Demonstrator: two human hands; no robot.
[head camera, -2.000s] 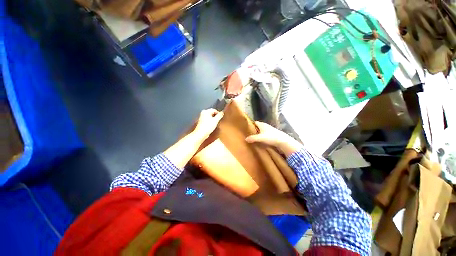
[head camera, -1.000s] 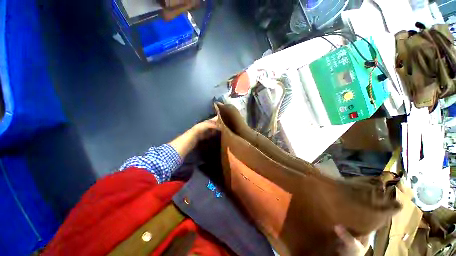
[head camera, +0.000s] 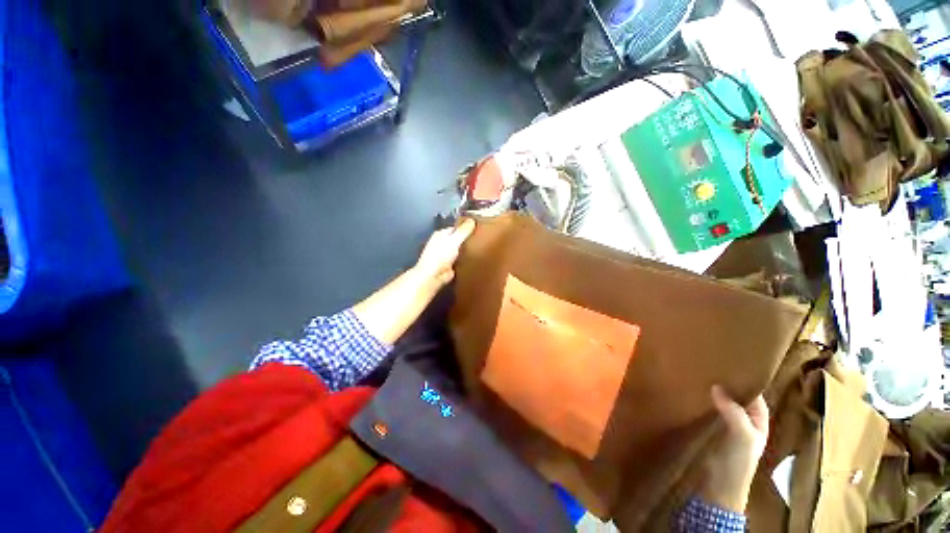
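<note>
A large brown bag body (head camera: 677, 354) is spread nearly flat in front of me, with an orange zip pocket panel (head camera: 560, 364) facing up. My left hand (head camera: 446, 250) grips its upper left corner beside the bench end. My right hand (head camera: 742, 427) holds the lower right part, thumb on the face and the other fingers partly hidden. The bag's bottom edge reaches down over my apron.
The white bench (head camera: 615, 203) carries a green control box (head camera: 693, 172) with dark leads and a whitish, ribbed rag bundle (head camera: 552, 193). Brown bags (head camera: 875, 115) lie at the upper right, brown parts (head camera: 849, 437) at the lower right. A trolley with a blue bin (head camera: 328, 99) stands ahead.
The bag body, folded and narrow at first, is now opened out wide and flatter, its pocket panel fully showing. My right hand has moved right and down, away from my left.
</note>
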